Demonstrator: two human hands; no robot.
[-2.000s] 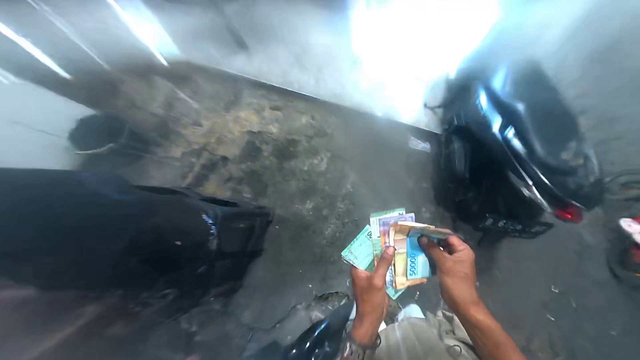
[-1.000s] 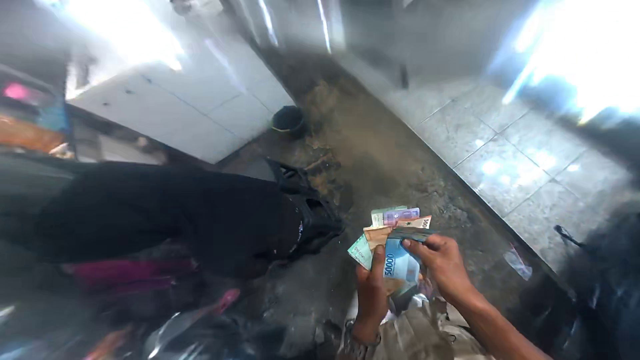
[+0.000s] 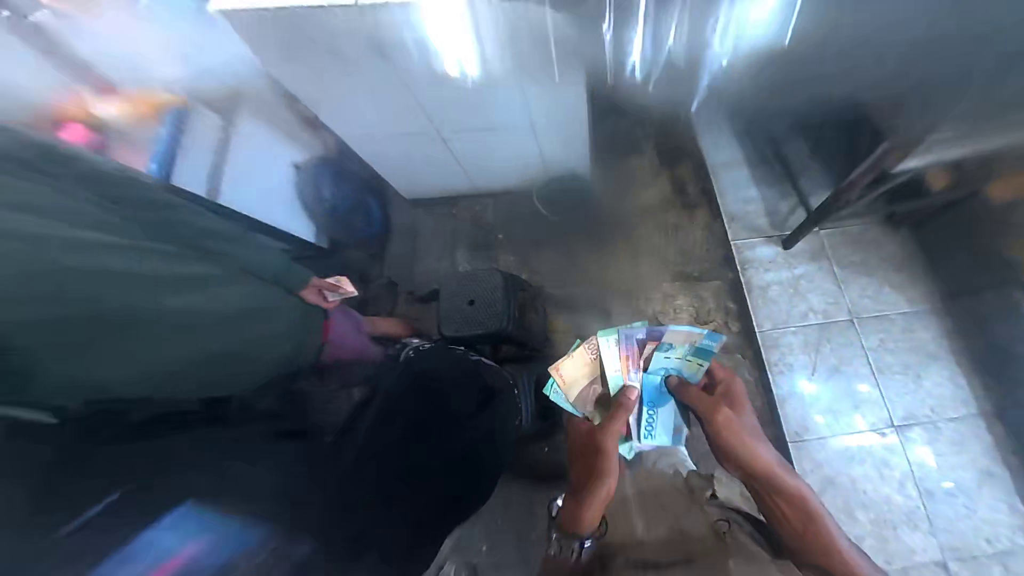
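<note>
A fan of banknotes in several colours is held in front of my body. My left hand [image 3: 596,456], with a wristwatch [image 3: 572,536] below it, grips the banknotes [image 3: 580,372] from beneath, thumb on top. My right hand [image 3: 720,412] pinches the blue banknotes [image 3: 684,352] at the right of the fan, its thumb on their face. One blue note spreads up and to the right; another, marked 50000, hangs lower between the hands. Most fingers of both hands are hidden behind the notes.
A person in a dark green garment [image 3: 160,296] stands at left, a folded note [image 3: 340,288] in one hand. Near them are a black motorcycle seat [image 3: 424,448] and a dark textured object [image 3: 480,308]. Pale floor tiles [image 3: 832,360] and a table leg [image 3: 840,192] lie right.
The view has swung a lot. The notes in my hands are fanned wider, with a blue note now spread to the upper right. The person in green has come into view at left.
</note>
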